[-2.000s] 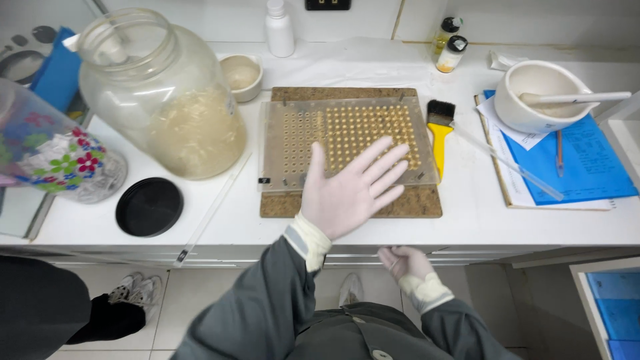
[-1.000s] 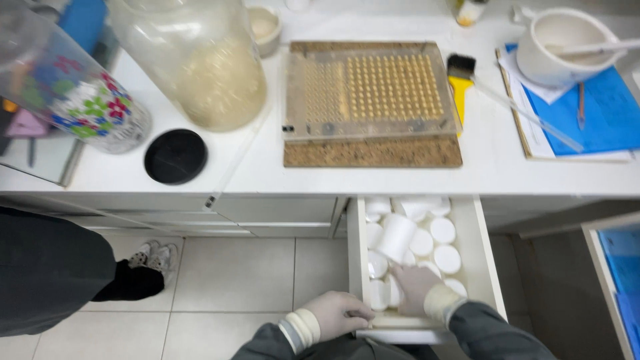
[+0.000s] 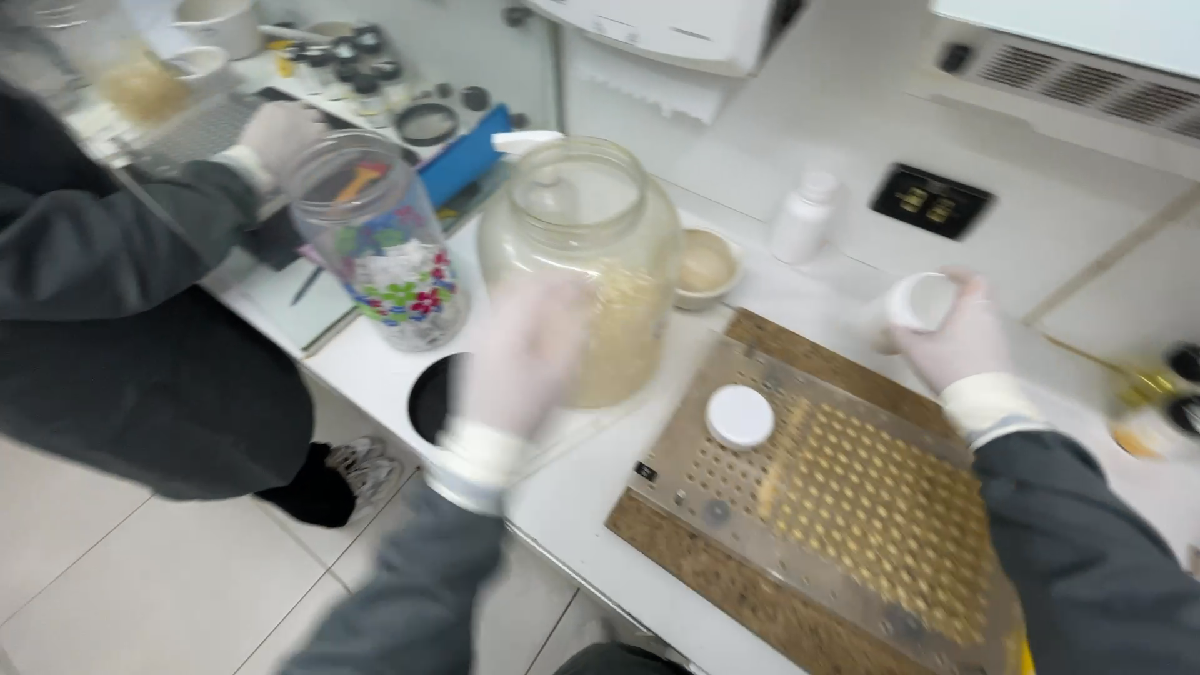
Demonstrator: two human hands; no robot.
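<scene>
My right hand (image 3: 966, 337), in a pale glove, grips a white plastic jar (image 3: 923, 302), its mouth uncovered, above the table's back right. My gloved left hand (image 3: 525, 352) is blurred in front of the large clear jar (image 3: 623, 328), which holds pale material; whether the fingers hold anything cannot be made out. A white round lid (image 3: 740, 417) lies on the perforated capsule-filling plate (image 3: 712, 487), whose holes are largely filled with yellowish rows. The plate rests on a brown stone-like board (image 3: 675, 562). Near my left hand lies a black lid (image 3: 436, 398) on the table.
A flower-patterned clear container (image 3: 403, 281), a small bowl (image 3: 708, 267) and a white bottle (image 3: 804, 217) stand around the large jar. At the left is a co-worker's gloved hand (image 3: 281, 141). A paper towel dispenser (image 3: 666, 28) hangs on the wall. Small bottles (image 3: 1158, 422) stand at right.
My hands have left the drawer of white containers and risen over the table. My right hand now holds a white jar, and a white lid lies on the plate. The view has swung left.
</scene>
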